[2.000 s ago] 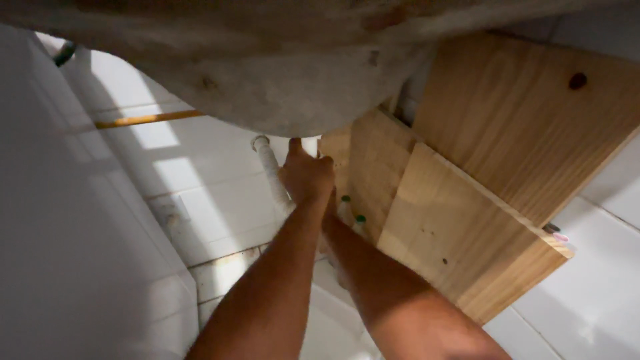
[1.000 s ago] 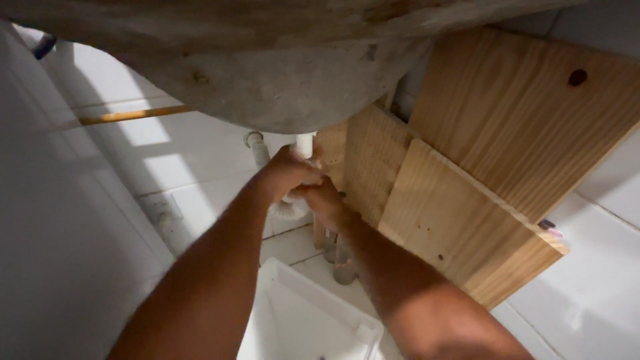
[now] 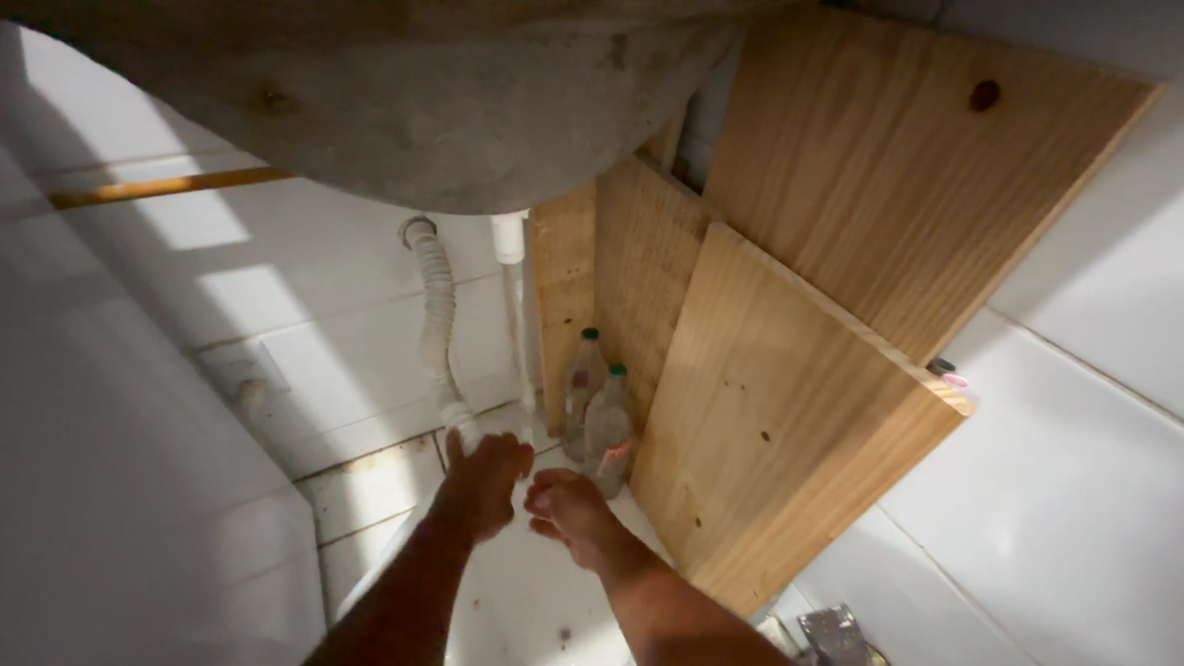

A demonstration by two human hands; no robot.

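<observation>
A white corrugated drain hose (image 3: pixel 438 305) runs from a wall outlet (image 3: pixel 418 228) down to my left hand (image 3: pixel 486 476), whose fingers are closed round its lower end above a white basin (image 3: pixel 518 592). My right hand (image 3: pixel 569 509) is just right of it, fingers curled; whether it holds anything is unclear. Above, a short white drainpipe (image 3: pixel 508 239) sticks down under the grey underside of a sink (image 3: pixel 444 120), with liquid seemingly streaming from it. Beside my right hand stand two clear bottles with green caps, one nearer (image 3: pixel 610 439) and one behind (image 3: pixel 582 388).
Wooden boards lean at the right, one in front (image 3: pixel 795 407) and a larger one behind (image 3: pixel 906 176). A white panel (image 3: pixel 139 444) borders the left. A yellowish bar (image 3: pixel 171 188) crosses the tiled wall. A stained metal tool blade (image 3: pixel 832 634) lies at bottom right.
Both hands have moved down from the drainpipe under the sink. The hose's free end has come down from the pipe with my left hand, leaving the pipe exposed.
</observation>
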